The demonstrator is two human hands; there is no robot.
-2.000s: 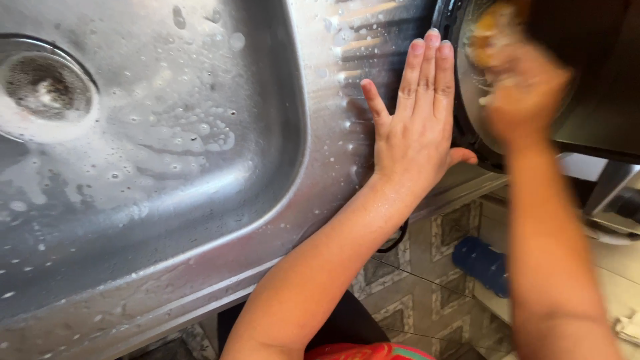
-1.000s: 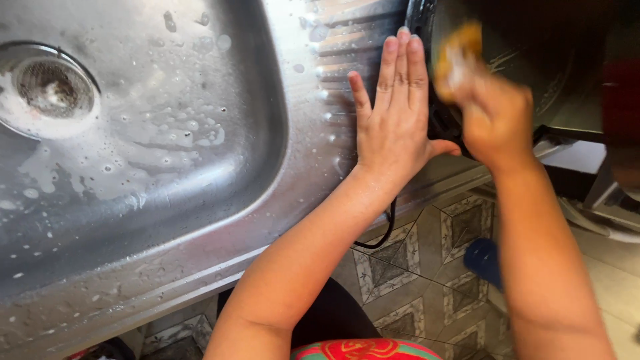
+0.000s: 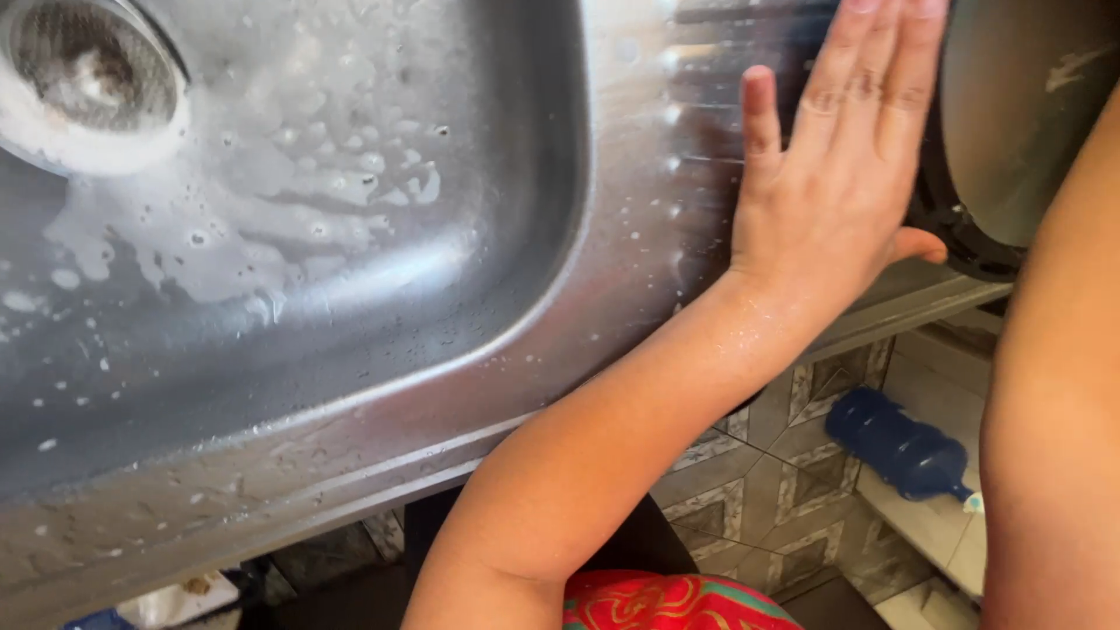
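My left hand presses flat beside the dark rim of a shiny black appliance or pan, fingers stretched and thumb out toward the rim. It lies over the ribbed drainboard of a stainless steel sink. Of my right arm only the forearm shows at the right edge; the right hand is outside the view. A whitish smear marks the dark glossy surface near the top right. Whether that dark object is a pan or an appliance door, I cannot tell.
The wet sink basin with its drain strainer and soapy water fills the left. A blue plastic water jug lies on the floor below the counter. Patterned tiles show behind it. A white item sits at the bottom left.
My right hand, which earlier held a yellow sponge blurred against the dark surface, has left the view. My left hand stays by the dark rim.
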